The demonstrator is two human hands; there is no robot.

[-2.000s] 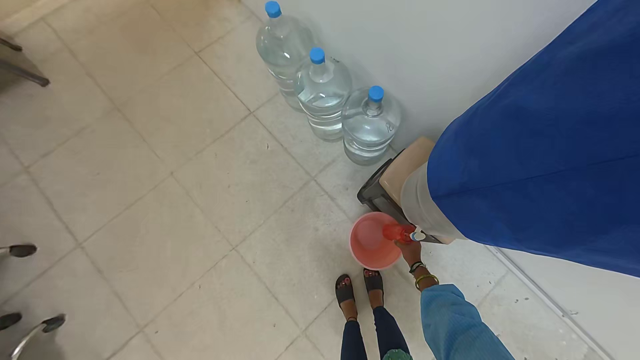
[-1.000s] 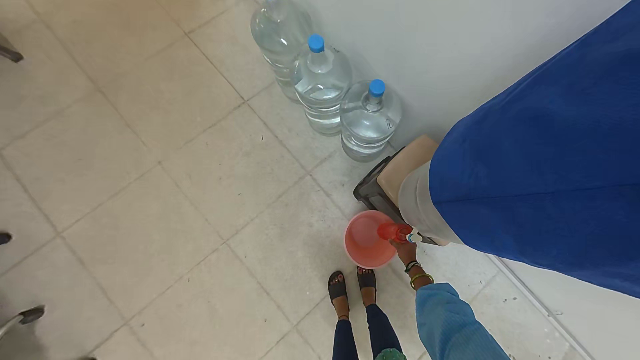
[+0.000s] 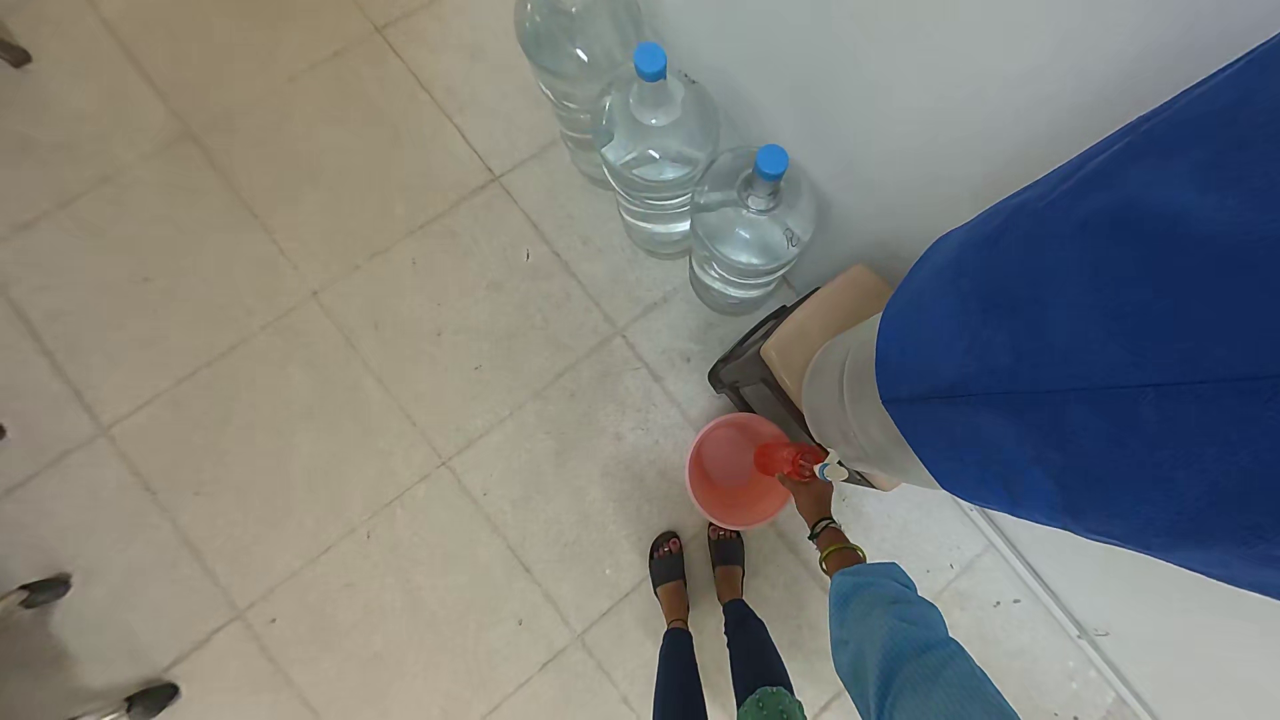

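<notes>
My right hand (image 3: 808, 497), with bracelets at the wrist, grips a translucent red bottle (image 3: 785, 460) under the white tap (image 3: 831, 468) of a pale water container (image 3: 850, 400). The bottle is tilted over a round pink plastic basin (image 3: 722, 500). A blue fabric cover (image 3: 1090, 350) drapes the upper part of the container. Whether water flows from the tap cannot be made out. My left hand is not in view.
Several large clear water bottles with blue caps, one of them the nearest bottle (image 3: 745, 240), stand along the wall. A dark and beige stand (image 3: 825, 325) supports the container. Chair feet (image 3: 150, 700) show at the lower left. My sandalled feet (image 3: 668, 560) are beside the basin.
The view has shifted somewhat. My right hand keeps hold of the red bottle beneath the tap in all frames; nothing else has plainly changed.
</notes>
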